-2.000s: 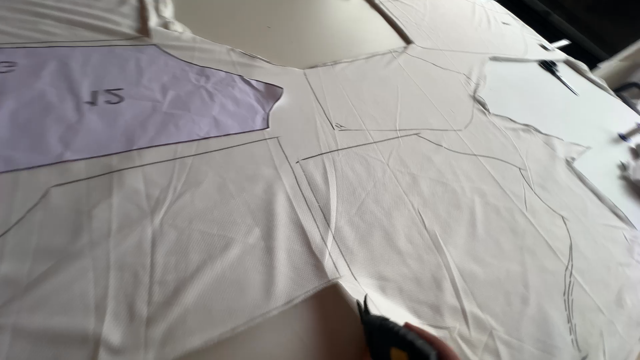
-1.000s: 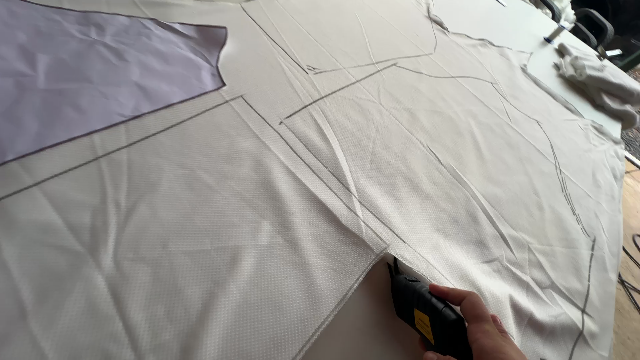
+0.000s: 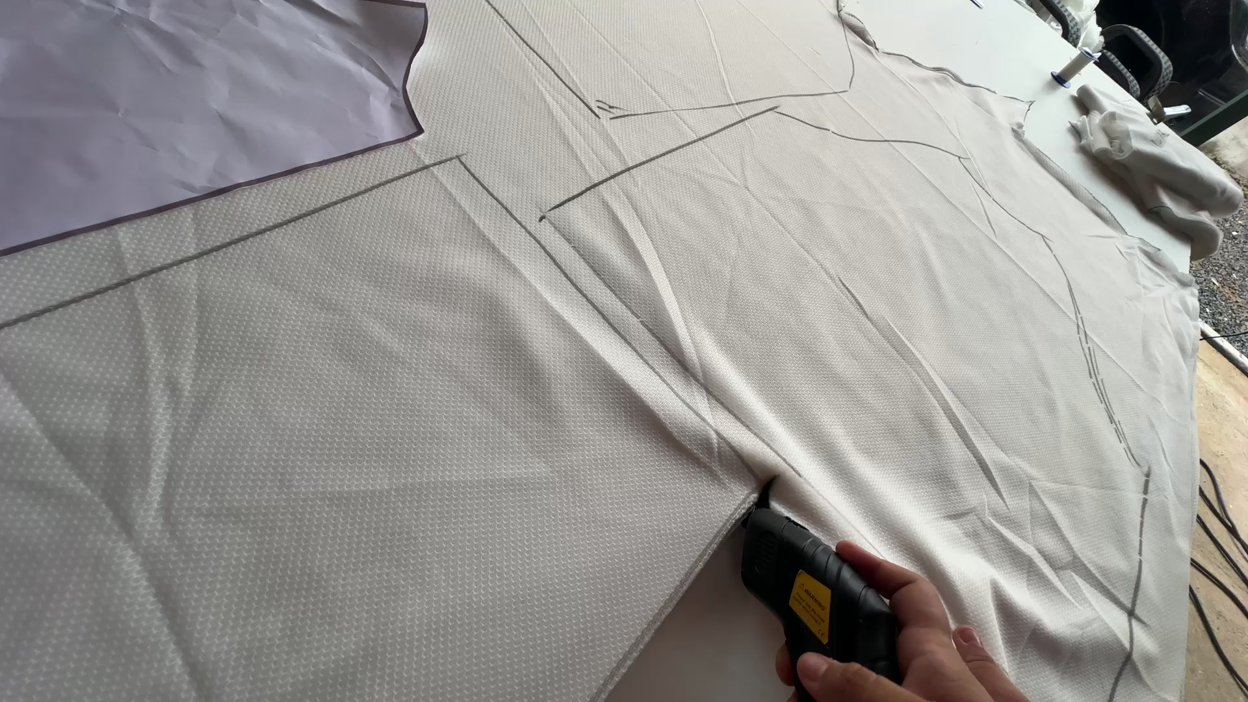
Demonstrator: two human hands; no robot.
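Note:
My right hand [image 3: 916, 643] grips a black handheld electric fabric cutter [image 3: 814, 595] with a yellow label, low and right of centre. The cutter's dark tip touches the cut edge of white textured fabric [image 3: 341, 390], beside a drawn corner. Below the left piece's cut edge, a bare strip of white table shows. Dark pattern outlines run over the wrinkled fabric to the right and top. A lilac paper pattern piece [image 3: 214, 97] lies flat on the fabric at the upper left. My left hand is not in view.
A bunched white cloth [image 3: 1155, 166] lies at the table's right edge, near a thread spool [image 3: 1074, 66] and black-handled scissors [image 3: 1136, 60]. Several black cables [image 3: 1219, 556] lie on the floor at the right. Wrinkles and folds cross the fabric around the cutter.
The view has shifted toward the cutter and the right side of the table. My right hand and the cutter, barely visible at the bottom edge two seconds ago, now show more fully.

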